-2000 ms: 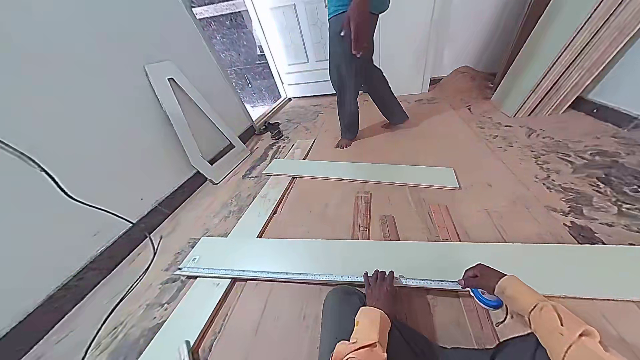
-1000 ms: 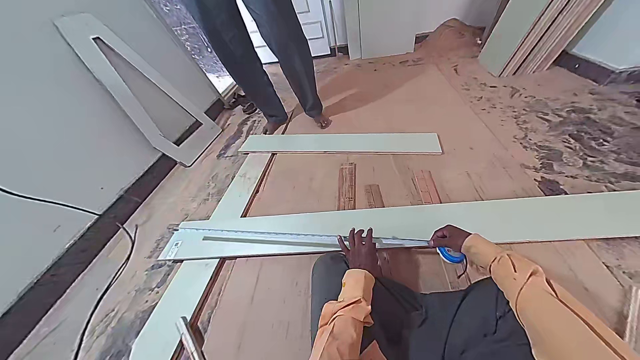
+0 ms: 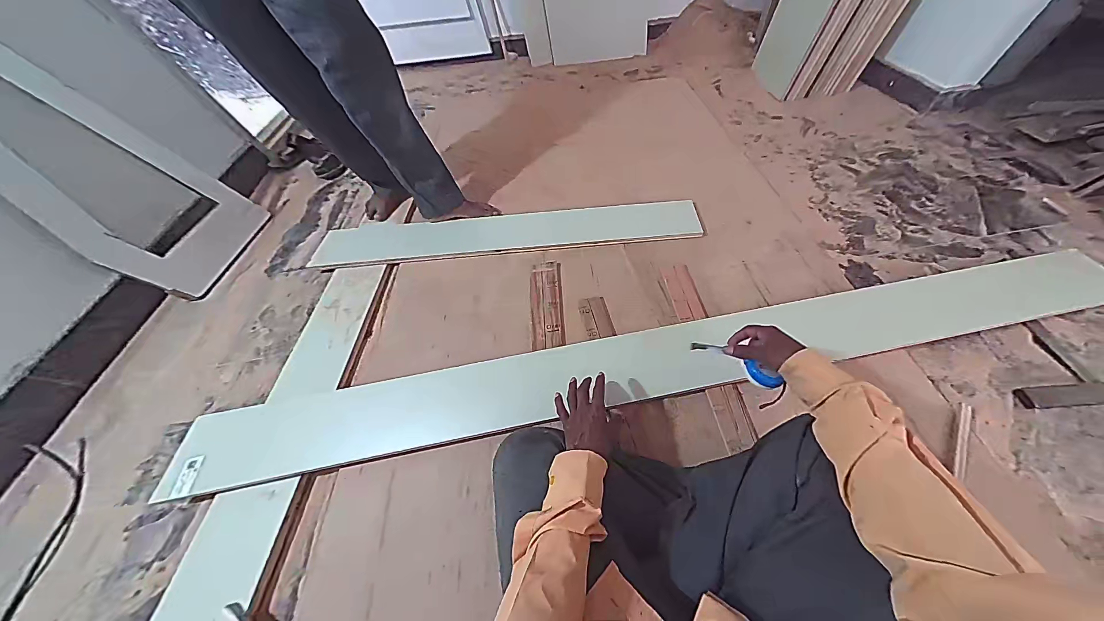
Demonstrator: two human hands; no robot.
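A long pale-faced board (image 3: pixel 431 395) lies across the floor before my knees, with a small printed label near its left end. My left hand (image 3: pixel 586 416) rests with fingers spread on the board's near edge and holds nothing. In my right hand (image 3: pixel 763 349) is a blue tape measure (image 3: pixel 762 373), held above the board with only a short piece of its blade showing. Beneath the long board's left part, another pale board (image 3: pixel 321 349) runs lengthwise. A shorter pale board (image 3: pixel 517 229) lies across that one's far end.
A person in dark trousers (image 3: pixel 345 95) stands barefoot behind the short board. Wood strips (image 3: pixel 547 304) lie on the dusty floor. A white frame (image 3: pixel 216 226) leans on the left wall, near a dark cable (image 3: pixel 67 509). Boards (image 3: pixel 824 47) stand at the back right.
The tape blade, stretched along the board to its left end in the earlier frames, is now nearly all retracted. The other person has come closer to the short board.
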